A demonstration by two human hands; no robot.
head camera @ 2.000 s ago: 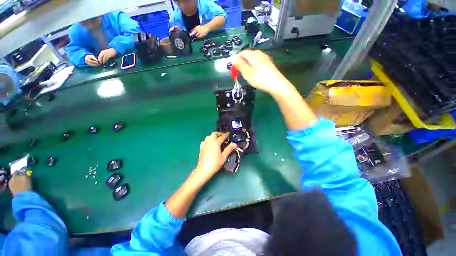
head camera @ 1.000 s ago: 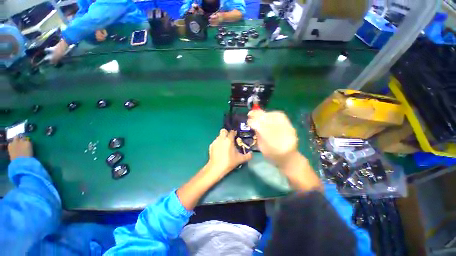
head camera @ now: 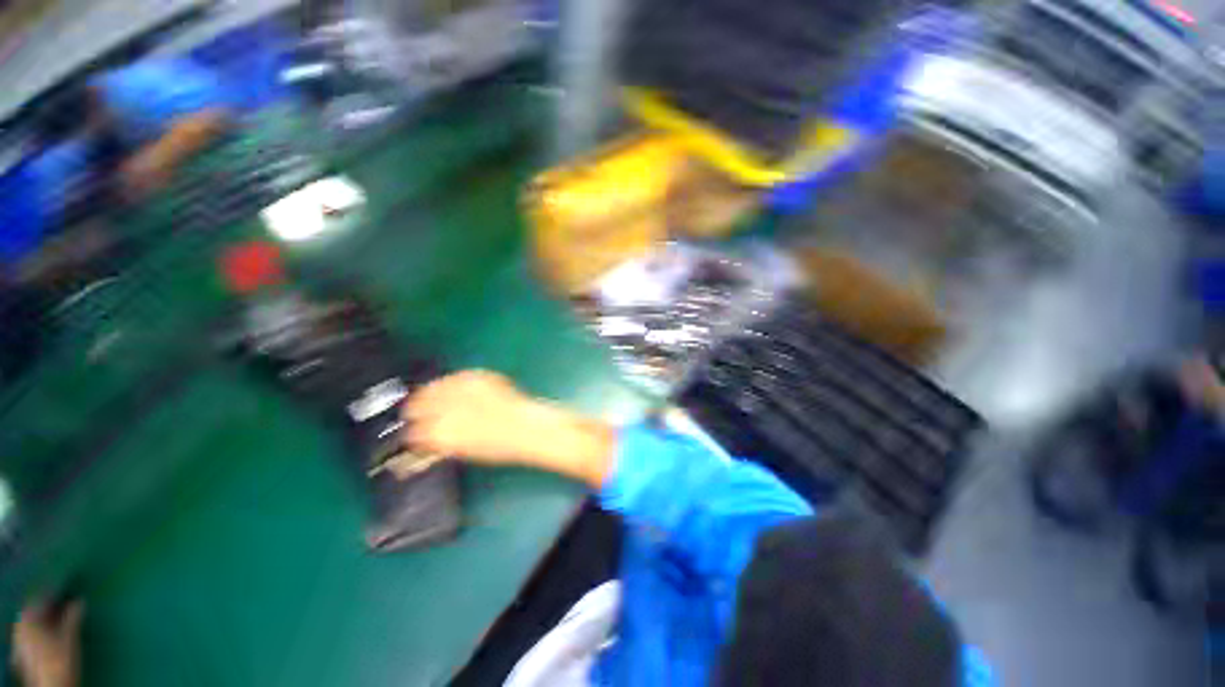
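Note:
The picture is strongly blurred. The black press fixture (head camera: pixel 323 356) stands on the green bench, its red clamp handle (head camera: pixel 251 267) free of any hand at the far end. My right hand (head camera: pixel 470 419) is at the fixture's nest end, fingertips beside the white label (head camera: pixel 379 397); its fingers hide what they touch, and I cannot tell if they hold anything. A hand, seemingly my left hand (head camera: pixel 49 647), is cut off at the lower left, with a dark blur at its fingertips. Its grip cannot be made out.
A yellow-taped box (head camera: pixel 605 208) stands beyond my right arm. Shiny fittings in clear plastic (head camera: pixel 658 315) lie beside it, with the black parts tray (head camera: pixel 833 403) nearer. The bench edge (head camera: pixel 531 591) runs below my right forearm. A person in blue is across the bench.
The view has swung right and tilted. My right hand has left the red handle for the nest end; the handle is now away from the nest. The left hand is no longer at the fixture.

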